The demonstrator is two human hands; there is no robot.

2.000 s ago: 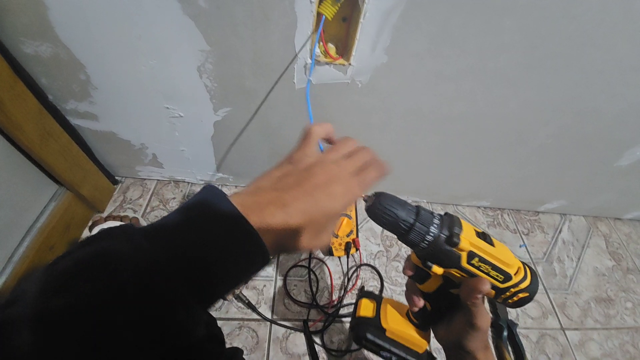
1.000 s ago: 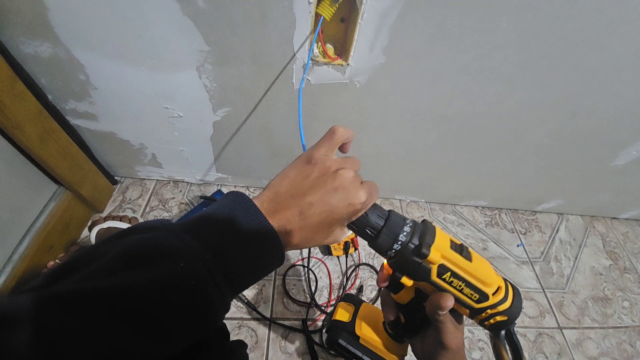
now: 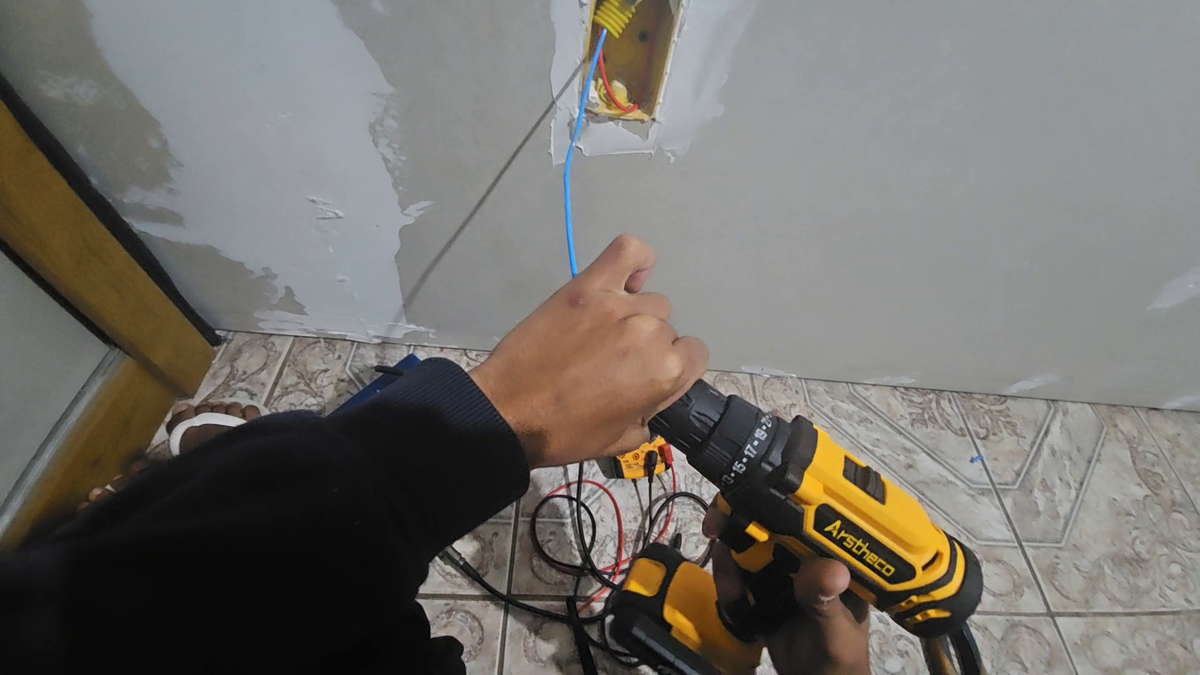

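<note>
My right hand (image 3: 816, 609) is closed around the handle of a yellow and black Arstheco cordless drill (image 3: 844, 525), its chuck (image 3: 708, 417) pointing up and left. At the chuck's front end, my left hand (image 3: 600, 366) has its fingers curled; whether they grip the chuck or the wire is hidden behind the hand. A blue wire (image 3: 568, 202) runs from a yellow wall box (image 3: 647, 61) down to behind my left hand. Inside the box are a yellow corrugated conduit (image 3: 616, 16) and a red wire (image 3: 610, 86).
Behind the hands, a yellow multimeter (image 3: 637, 461) lies on the tiled floor (image 3: 937, 450) with tangled black and red test leads (image 3: 619, 539). A blue object (image 3: 375, 382) is partly hidden by my sleeve. A sandalled foot (image 3: 208, 420) and a wooden door frame (image 3: 94, 234) are at left.
Since two seconds ago, my left hand has come to the front of the drill's chuck and stays there. The blue wire has shifted to a more bowed line.
</note>
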